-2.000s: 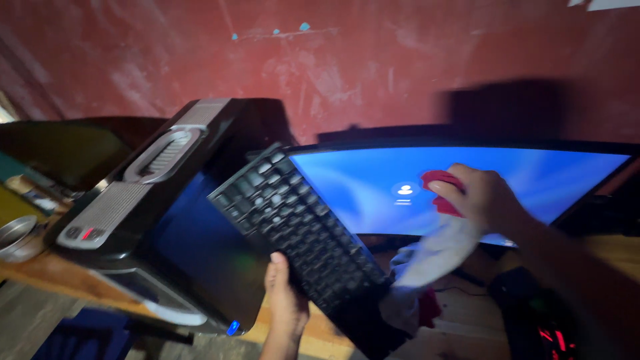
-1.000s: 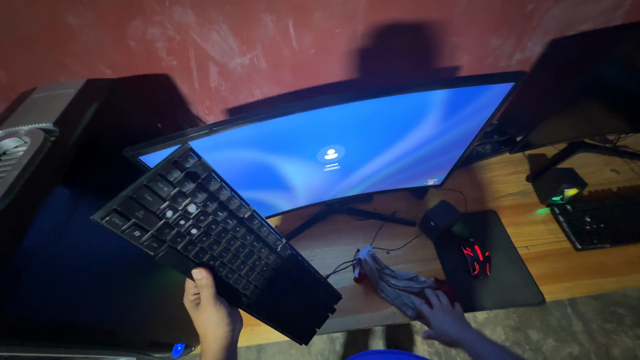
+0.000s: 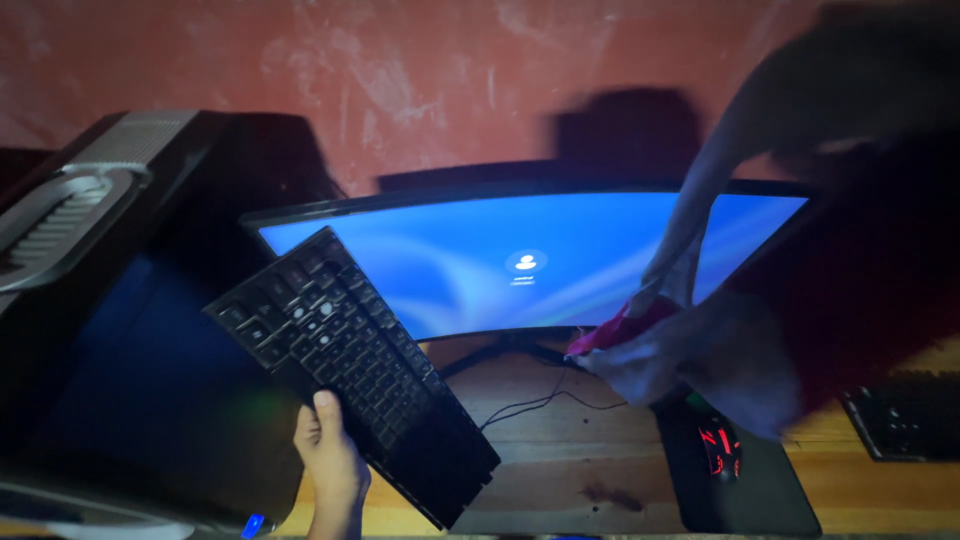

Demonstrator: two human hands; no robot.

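Note:
My left hand (image 3: pixel 330 450) grips the lower long edge of a black computer keyboard (image 3: pixel 375 375), its thumb on the front. The keyboard is tilted in the air, in front of the left part of a curved monitor (image 3: pixel 450 262) with a lit blue screen. A white and red cloth (image 3: pixel 712 360) hangs blurred at the right, close to the camera, covering part of the screen and the desk. My right hand cannot be made out; the cloth or the frame's edge hides it. Thin black cables (image 3: pixel 525 405) lie on the desk below the monitor.
A large black and grey computer tower (image 3: pixel 172 337) fills the left side. On the wooden desk (image 3: pixel 862 487) are a mouse with red lights (image 3: pixel 720 454) on a black mouse pad (image 3: pixel 765 502) and another keyboard (image 3: pixel 900 427) at the far right. A red wall (image 3: pixel 420 82) stands behind.
The cloth, on the desk under my right hand one second ago, is now raised in the air at the right. My left hand still holds the keyboard.

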